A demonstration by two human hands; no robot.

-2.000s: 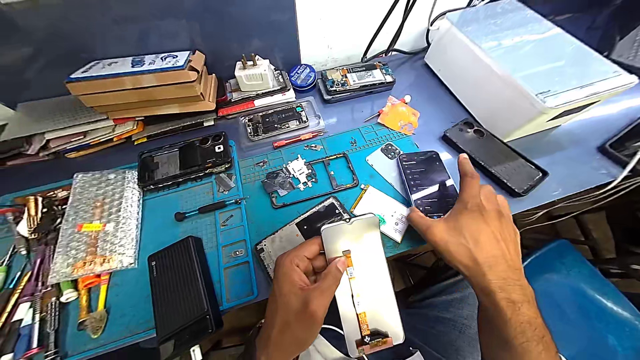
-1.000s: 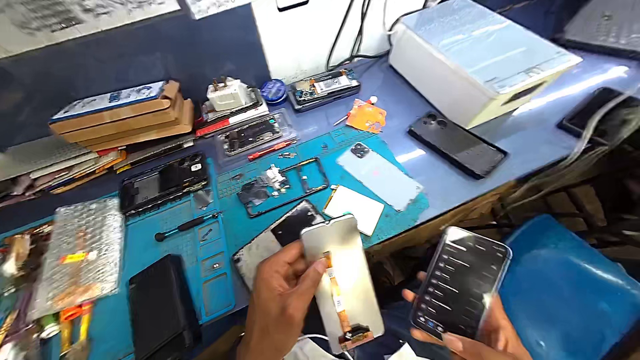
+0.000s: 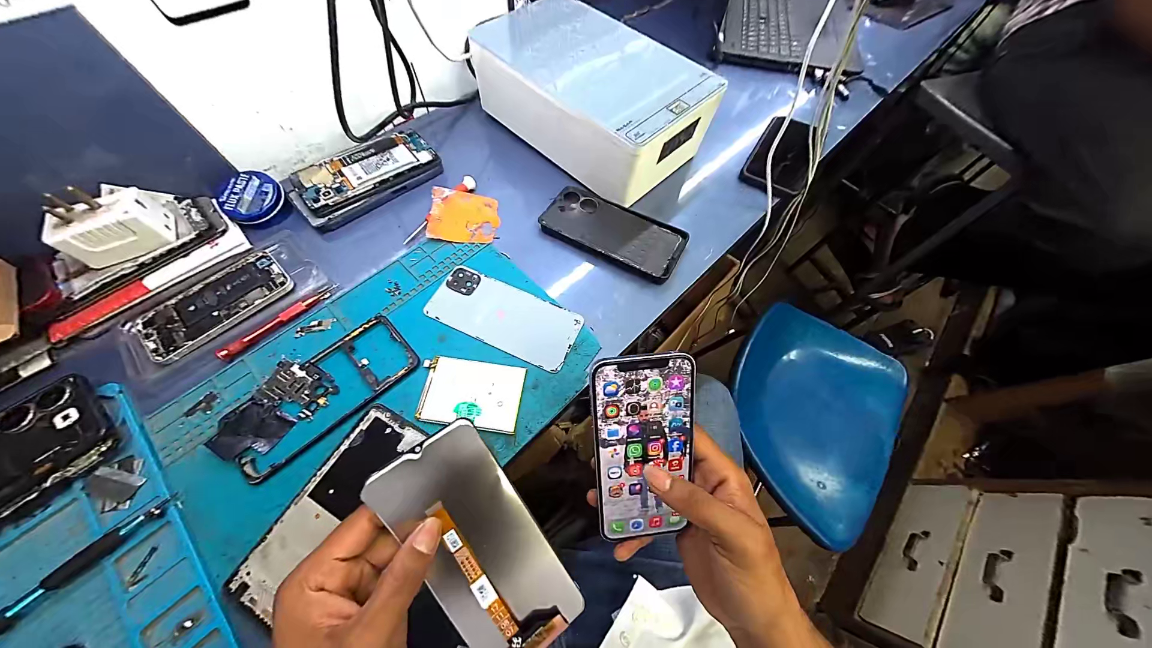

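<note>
My left hand (image 3: 360, 576) pinches a phone display panel (image 3: 481, 531) by its left edge, its silver back and orange flex cable facing up. To the right, my right hand (image 3: 720, 540) holds a lit smartphone (image 3: 643, 445) upright, with app icons on its screen and the thumb over the lower part. Behind the panel lies a phone frame with a dark screen part (image 3: 315, 513), partly hidden. On the teal mat (image 3: 549, 414) are a white battery (image 3: 472, 394), a light blue phone back cover (image 3: 504, 317) and a black phone mid-frame (image 3: 387, 351).
A white box (image 3: 594, 99) stands at the back, with a black phone case (image 3: 615, 232) before it. Cables (image 3: 792, 180) hang over the table's right edge. A blue chair (image 3: 819, 423) and drawers (image 3: 999, 567) are at right. A screwdriver (image 3: 81, 558) lies on the left tray. A person sits upper right.
The smartphone was on the mat two seconds ago under my right hand; it is now held up in that hand. Its screen has changed from a dark list to app icons. The view has swung right.
</note>
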